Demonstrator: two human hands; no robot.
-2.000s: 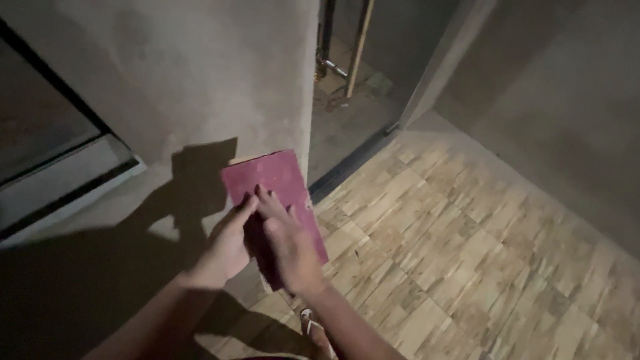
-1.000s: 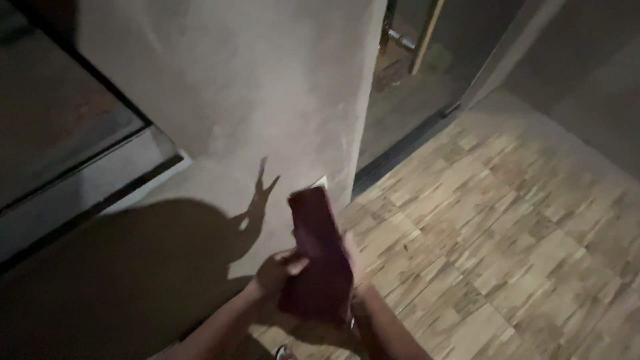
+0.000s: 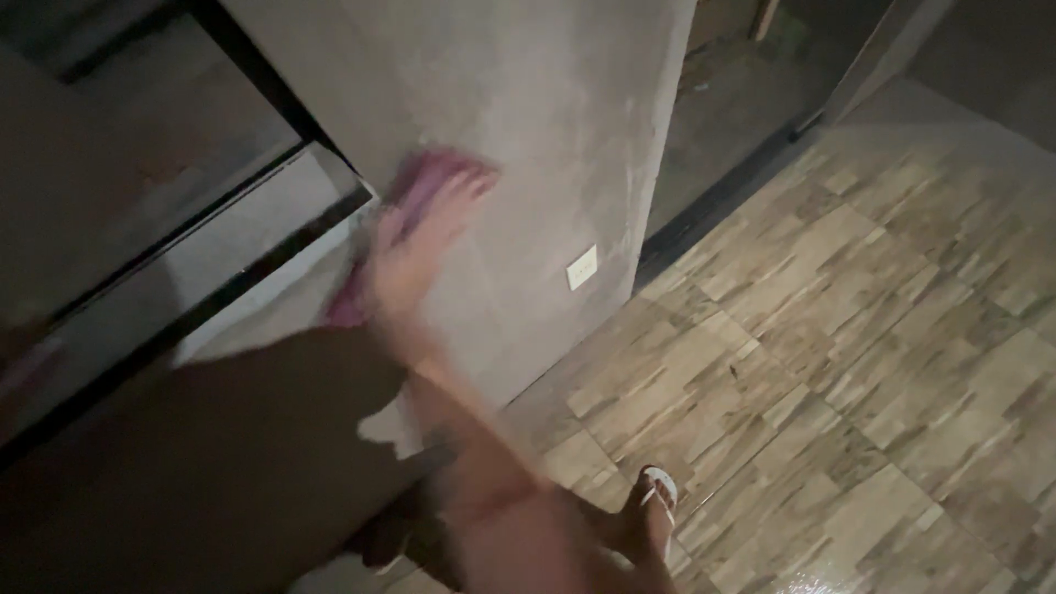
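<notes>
A reddish-purple sheet point(image 3: 429, 181), which looks like sandpaper, lies against the grey plastered wall point(image 3: 528, 107), just right of the corner of a dark-framed window. My right hand point(image 3: 417, 239) is spread over it and holds it to the wall, fingers pointing up and to the right. Both are blurred by motion, and the hand covers the sheet's middle; parts of it show above the fingers and at the lower left. I do not see my left hand.
The black window frame point(image 3: 272, 264) and its ledge run along the left. A white wall plate point(image 3: 582, 267) sits low near the wall's edge. Beyond stands a doorway with a dark sill point(image 3: 718, 202). My sandalled foot point(image 3: 656, 503) rests on the wood-patterned tiles point(image 3: 800, 330).
The sheet was between both my hands, away from the wall; now my right hand has it against the wall near the window corner. My left hand has gone out of view.
</notes>
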